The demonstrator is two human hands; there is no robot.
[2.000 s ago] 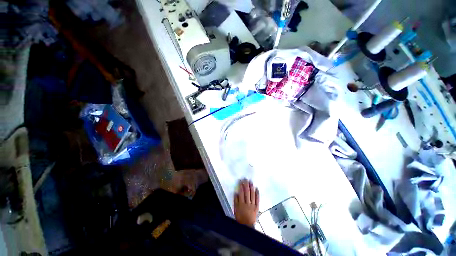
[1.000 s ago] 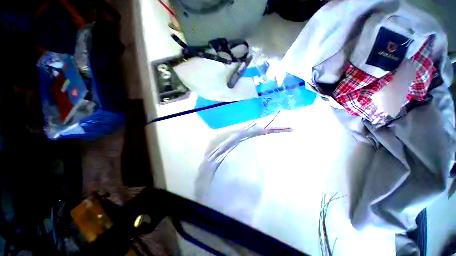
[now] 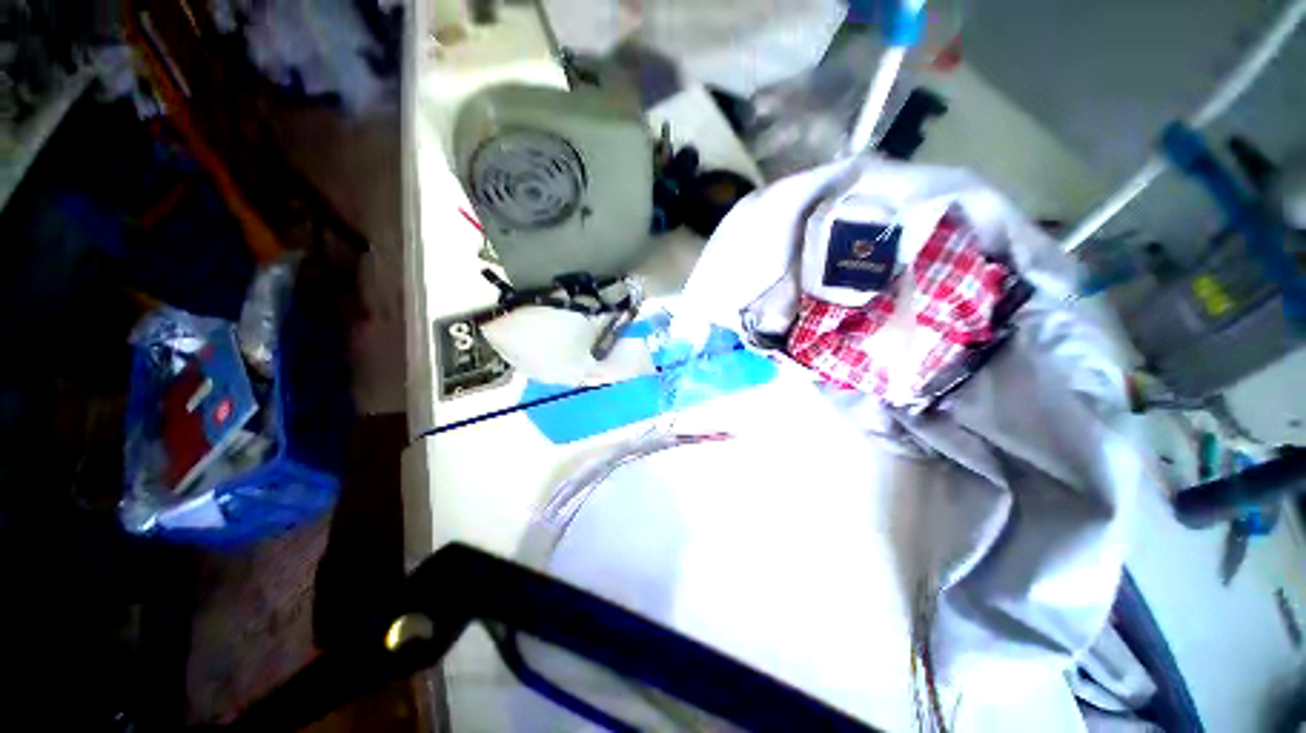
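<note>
No hand shows in the picture now. A crumpled grey garment bundle [image 3: 988, 480] lies on the white table in front of me. Red and white checked fabric [image 3: 967, 294] shows inside it, with a dark square label [image 3: 861, 255] at its collar. A pale cut panel [image 3: 616, 523] lies flat to the left of the bundle, its curved edge towards the blue strip [image 3: 580, 413]. The panel is overexposed, so its full outline is hard to tell.
A black bar-like object [image 3: 616, 619] crosses the lower foreground, very close. A round vented machine part [image 3: 537, 179] stands at the back left, with dark-handled scissors [image 3: 616, 308] before it. A blue crate [image 3: 265, 501] is on the floor at left. Pale rods rise behind.
The view has swung and shifted since the earlier frames. The hand resting on the table two seconds ago is out of view. The garment bundle now appears smaller and lower than one second ago.
</note>
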